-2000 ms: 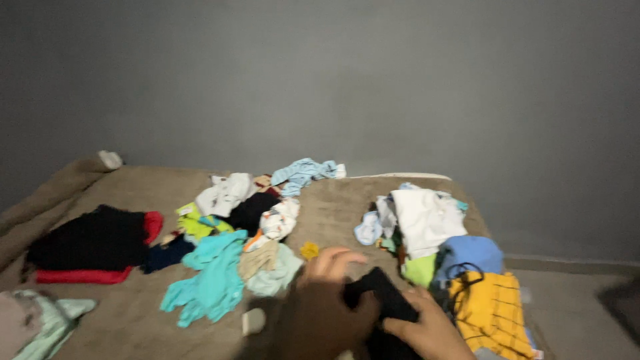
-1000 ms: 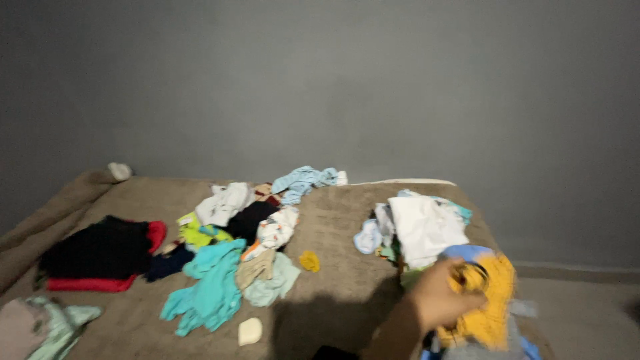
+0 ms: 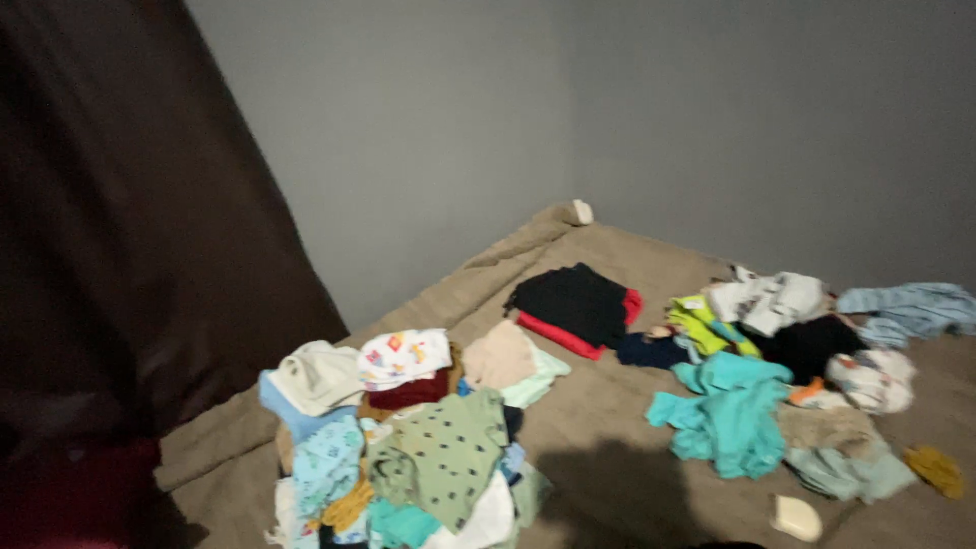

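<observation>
Neither of my hands shows in the head view. A heap of small clothes lies at the lower left of the brown bed cover, with a green spotted garment (image 3: pixel 446 450) on top, a light blue patterned garment (image 3: pixel 328 461) beside it and a cream garment (image 3: pixel 319 377) behind. Beyond the heap, a black garment (image 3: pixel 572 301) rests on a red one (image 3: pixel 560 335). To the right are a crumpled turquoise garment (image 3: pixel 732 415), a lime green one (image 3: pixel 701 324), a white one (image 3: pixel 770 300) and a light blue one (image 3: pixel 915 305). A small mustard cloth (image 3: pixel 936 471) lies apart.
A small cream-coloured object (image 3: pixel 797 518) lies on the brown cover (image 3: pixel 602 404) near the lower right. A dark curtain (image 3: pixel 152 213) hangs at the left, and grey walls (image 3: pixel 427 152) meet behind the bed. A shadow falls across the cover at the lower middle.
The view has swung left. Two seconds ago both hands held a dark cloth; one second ago one hand was at the yellow garment on the right pile. Both hands are now out of view.
</observation>
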